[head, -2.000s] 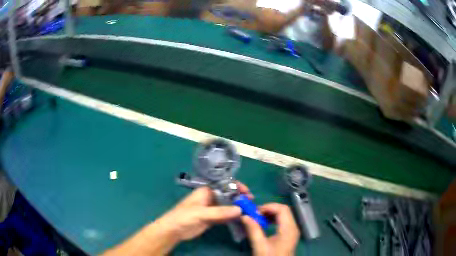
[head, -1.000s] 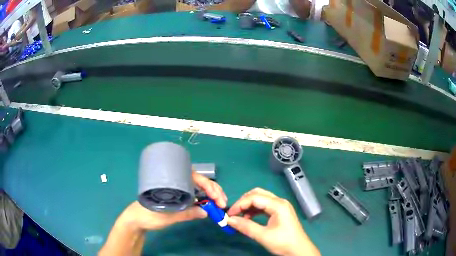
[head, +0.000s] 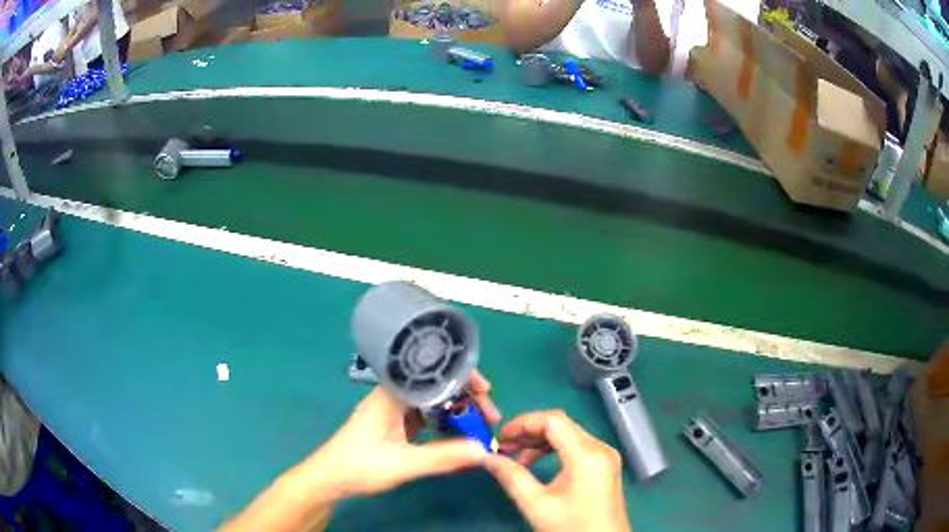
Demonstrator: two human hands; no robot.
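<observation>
My left hand (head: pixel 390 452) holds a grey handheld fan (head: pixel 416 343) at its handle, with the drum-like head tilted up and its spoked grille facing me. A blue battery (head: pixel 468 424) shows at the open handle, near the head. My right hand (head: pixel 562 468) pinches a tiny whitish piece (head: pixel 494 445) at the battery's lower end. The handle is mostly hidden by my left hand. A grey part (head: pixel 361 369) lies on the bench behind my left hand, mostly covered.
A closed fan (head: pixel 632 426) and a loose handle cover (head: pixel 722 455) lie right of my hands. Covers (head: pixel 848 447) are piled far right. A white piece (head: pixel 223 371) lies left. Beyond the white edge, the conveyor (head: pixel 343 197) carries a fan (head: pixel 198 158). A person and carton (head: pixel 801 125) are across it.
The held fan has tilted so its grille faces me more, and it has shifted right. My right fingers stay at the battery's end. The conveyor fan appears farther right.
</observation>
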